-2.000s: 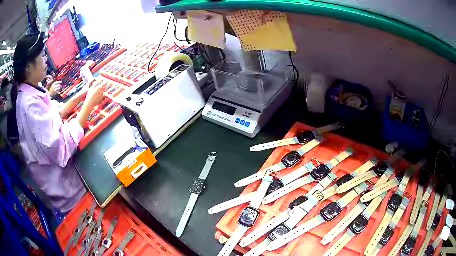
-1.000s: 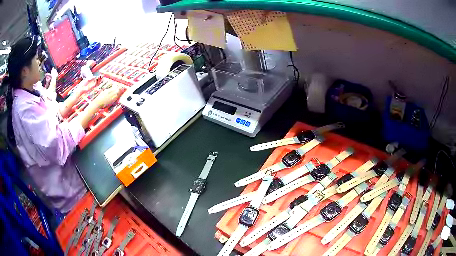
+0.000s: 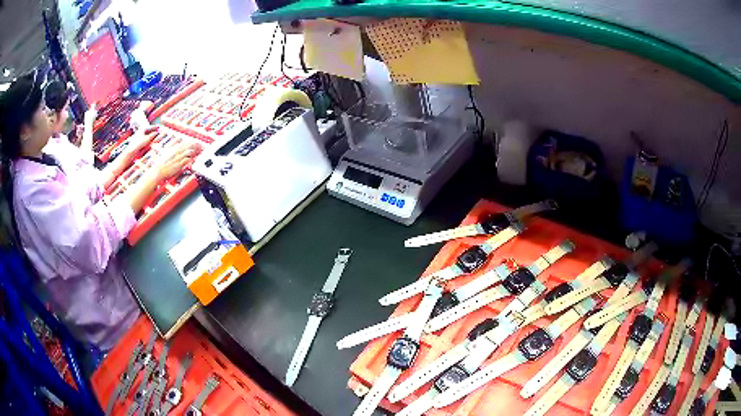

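Note:
Neither of my hands is in the picture. Several smartwatches (image 3: 535, 344) with long pale cream straps lie open and partly overlapping on a red tray (image 3: 478, 218) at the lower right, some straps reaching over its edge. A single watch (image 3: 322, 304) with a grey-blue strap lies apart on the dark green bench mat (image 3: 268, 280), left of the tray. A group of grey-strap watches (image 3: 173, 396) lies on another red tray (image 3: 236, 375) at the lower left.
A digital scale (image 3: 376, 189) with a clear shield and a white boxy machine (image 3: 272, 172) stand at the back. An orange-and-white carton (image 3: 221, 274) is left. Blue bins (image 3: 569, 158) are by the wall, under a green-edged shelf (image 3: 520, 11). A person in pink (image 3: 69, 236) works at far left.
The person in pink has leaned further left, arms still over the trays, and a second person now shows behind. The watches have not moved.

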